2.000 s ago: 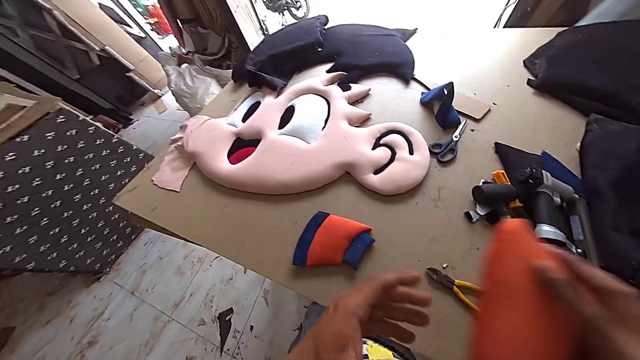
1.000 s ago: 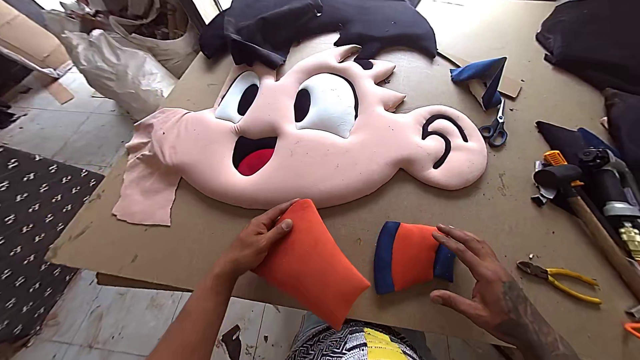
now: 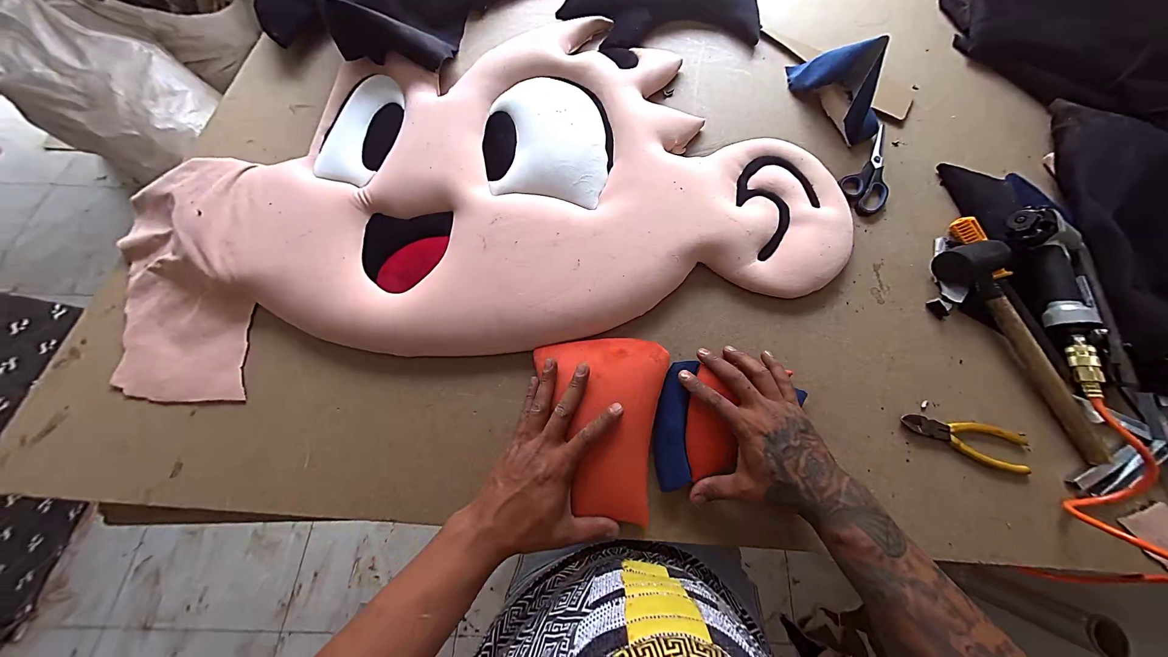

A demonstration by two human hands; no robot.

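My left hand (image 3: 558, 447) lies with fingers spread on an orange padded piece (image 3: 616, 401), which rests on the brown board tabletop just below the chin of a large padded cartoon face (image 3: 547, 274). Spread over a smaller orange padded piece with blue ends (image 3: 673, 429), my right hand (image 3: 744, 420) covers much of its middle. The two pieces lie side by side, very near each other at their upper corners. The face is covered in pink fabric, with a loose flap (image 3: 187, 347) at its left end and an ear at its right.
At right lie yellow-handled cutting pliers (image 3: 967, 440), a black-headed mallet (image 3: 1022, 338), an air tool (image 3: 1063, 283) and its orange hose (image 3: 1109, 511). Scissors (image 3: 867, 182) sit beside the ear, near a blue fabric scrap (image 3: 858, 82). Dark fabric (image 3: 1113, 210) covers the right edge.
The orange piece, held raised in my left hand a second ago, now lies flat beside the blue-ended piece. My right hand has moved farther over the blue-ended piece.
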